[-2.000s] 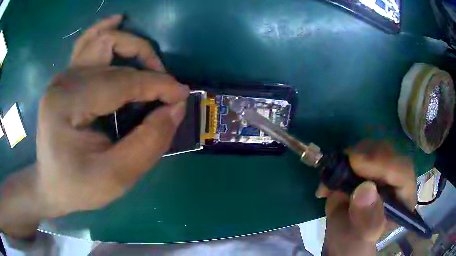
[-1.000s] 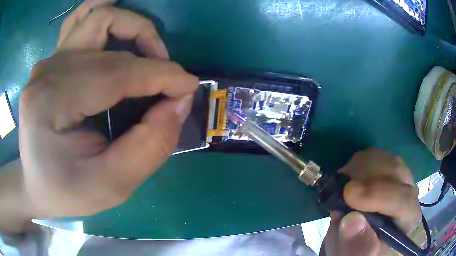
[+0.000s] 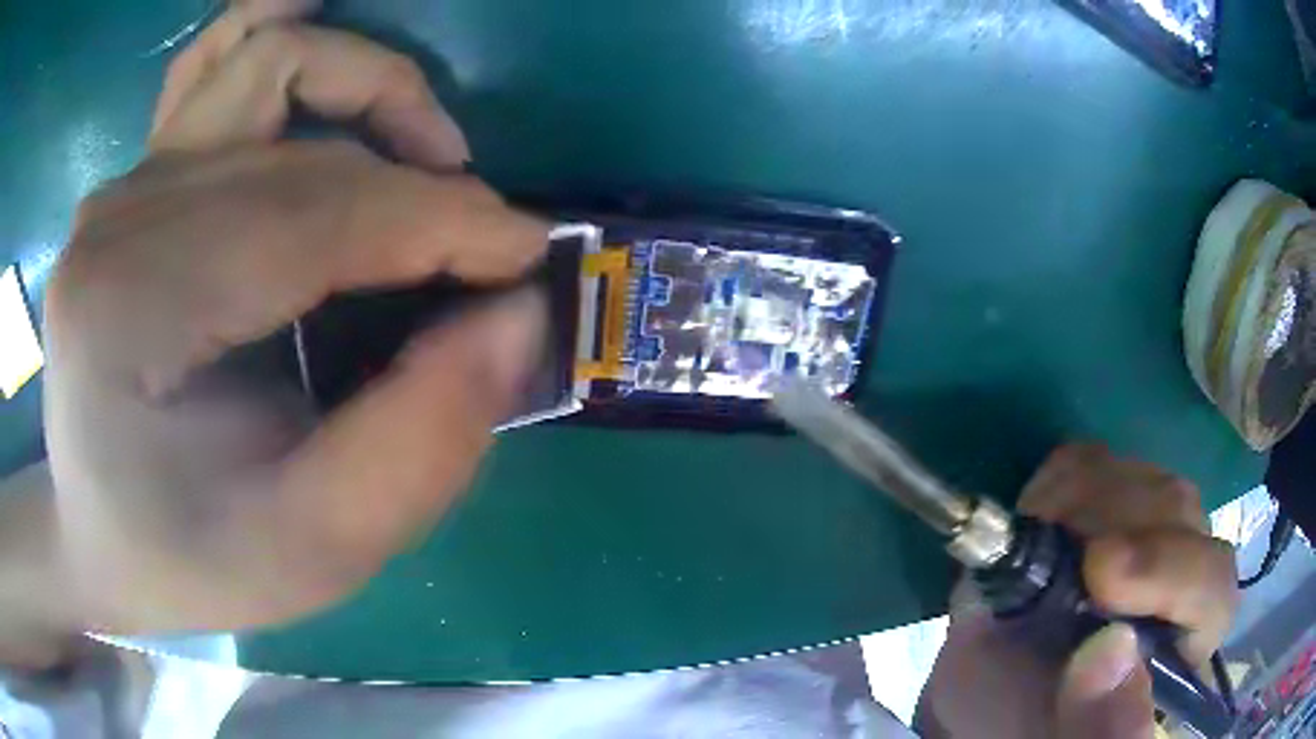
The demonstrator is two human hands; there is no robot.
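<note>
A dark phone housing (image 3: 878, 238) lies on the green mat with its silvery circuit board (image 3: 693, 289) showing on the right half. A black LCD screen (image 3: 560, 325) with a pale frame covers the left part. Its orange flex cable (image 3: 615, 315) meets the board's left edge. My left hand (image 3: 289, 347) pinches the screen near that end between thumb and index finger and hides much of it. My right hand (image 3: 1126, 578) holds the soldering iron (image 3: 981, 534) by its black handle. The blurred barrel points at the board's lower right edge; I cannot tell if its tip touches.
A cream-yellow ring with silvery crumbs (image 3: 1244, 318) stands at the right. Part of another dark unit (image 3: 1176, 36) shows at the top right. A white piece (image 3: 18, 332) lies at the left edge. The mat's curved front edge runs below the hands.
The iron's tip has moved right and down, from beside the flex cable towards the board's lower right. My right hand moved right with it. My left hand still holds the screen.
</note>
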